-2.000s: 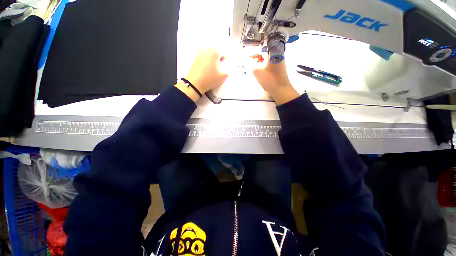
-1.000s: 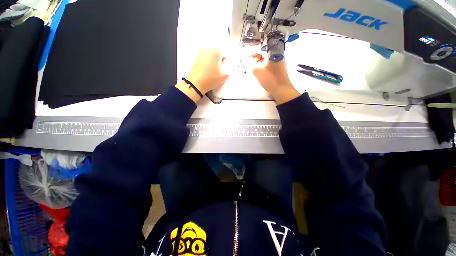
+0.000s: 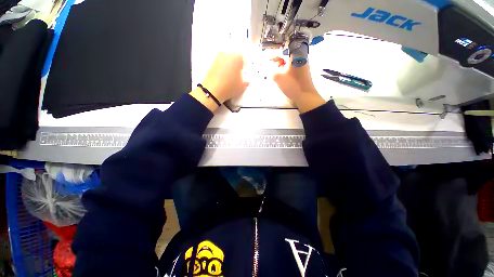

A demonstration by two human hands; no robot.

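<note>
The white sewing machine (image 3: 357, 24) with "JACK" lettering stands at the upper right. Its needle area is washed out by bright light. My left hand (image 3: 226, 76) rests on the table just left of the needle area, fingers bent. My right hand (image 3: 295, 80) is right of it, under the machine's round metal part (image 3: 299, 50). A red spot (image 3: 279, 61) shows at my right fingertips. The glare hides whether either hand holds anything. Thread snips (image 3: 347, 79) lie to the right of my right hand. A small dark curved metal piece (image 3: 233, 107) is by my left wrist.
A stack of black cut panels (image 3: 122, 54) lies left of my left hand. A folded black bundle (image 3: 21, 81) is at the far left. A ruler (image 3: 254, 141) runs along the table front. A blue basket (image 3: 16, 227) with bags is at lower left, dark fabric (image 3: 444, 216) at lower right.
My left fingers have shifted very slightly at the glare, and the red spot by them no longer shows. My right hand stays almost in place.
</note>
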